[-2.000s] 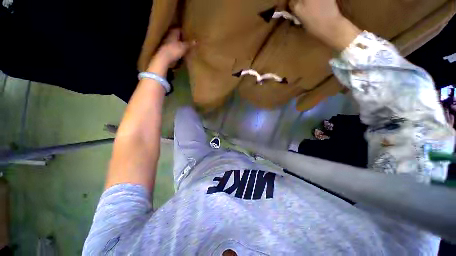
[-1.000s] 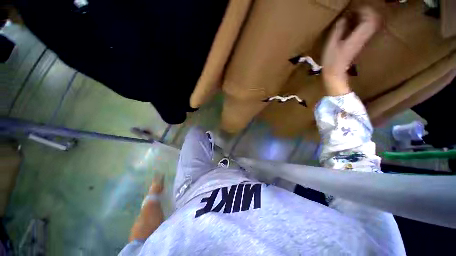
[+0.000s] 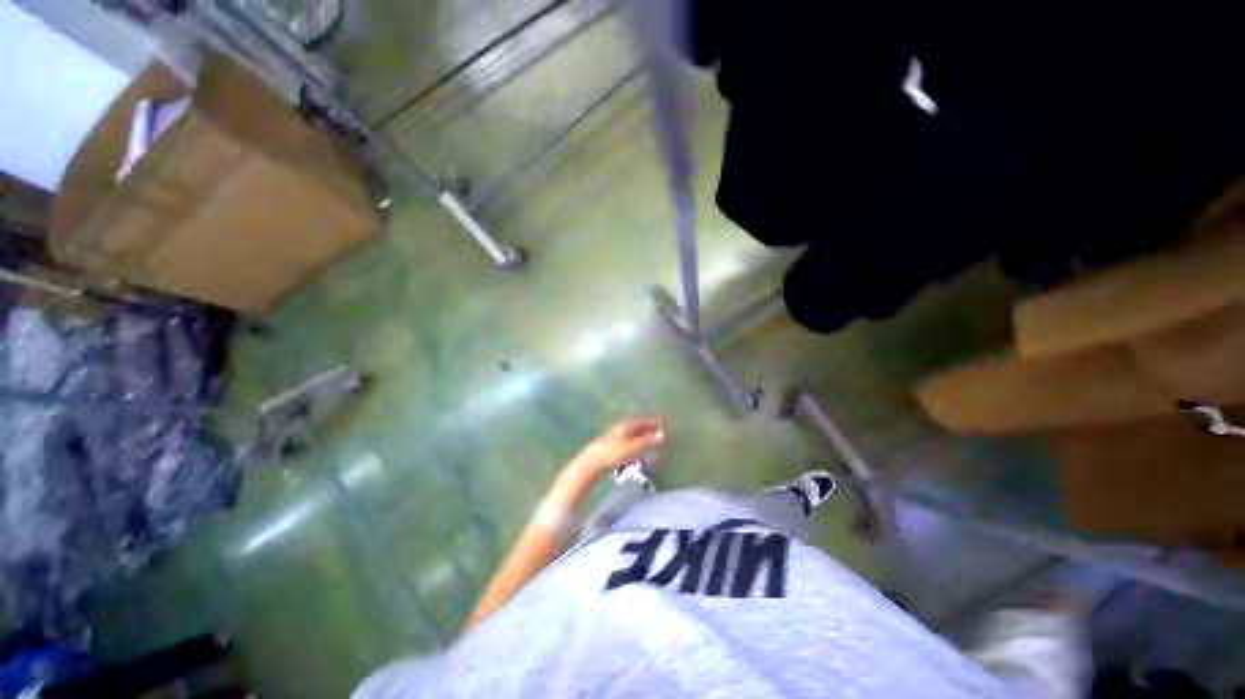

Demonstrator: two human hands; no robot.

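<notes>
The tan coats (image 3: 1133, 410) hang at the right edge, partly cut off, with a white toggle cord (image 3: 1210, 418) on one. Black coats (image 3: 956, 150) hang beside them at the upper right, with a small white cord showing. My left hand (image 3: 628, 440) is over the floor in front of my body, away from the coats. Its fingers look curled, but blur hides whether it holds anything small. My right hand is not in view; only a blurred pale sleeve shows at the lower right.
A grey metal rack pole and feet (image 3: 707, 358) stand between me and the black coats. More rack feet (image 3: 478, 228) show at upper left. A large brown carton (image 3: 260, 205) stands at the left. Dark grey-purple bundled material (image 3: 103, 451) lies at the left edge. The floor is green.
The view has swung left, so the coats now sit at the right. My right hand has left the tan coat and the picture. My left hand, first on the coat, is now low before my body.
</notes>
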